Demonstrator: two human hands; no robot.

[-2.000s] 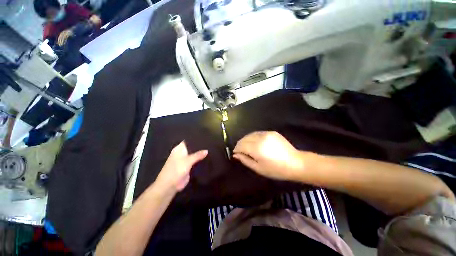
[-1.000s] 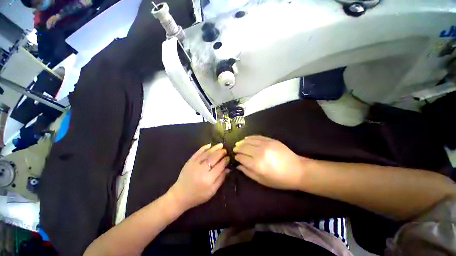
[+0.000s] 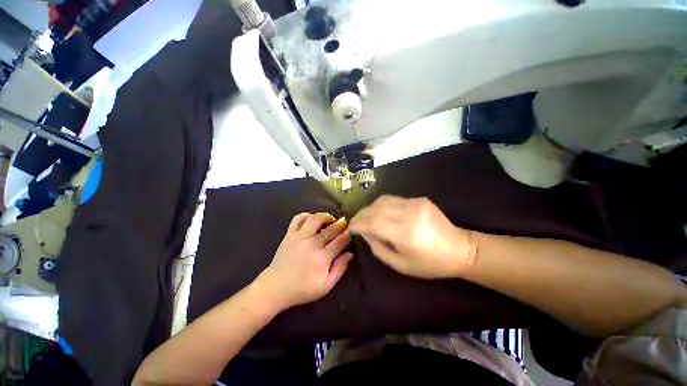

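The dark brown garment panel lies spread on the machine bed and runs under the lit presser foot. My left hand lies on the panel just below the foot, its fingertips pressing the cloth. My right hand is beside it on the right, fingers bent and thumb and fingertips together at the cloth, close to the left fingertips. The fingertips hide the pocket opening. A faint line in the cloth runs down from them. I cannot tell whether the right fingers hold a small piece.
The white sewing machine head fills the upper right. A black rectangle lies under its arm. A long pile of dark cut panels lies at left, with blue material at its edge. Another machine stands at far left.
Since two seconds ago my left hand has moved right and up to the seam by the foot. In the last second my right fingers have drawn closer together. The view has shifted nearer the machine.
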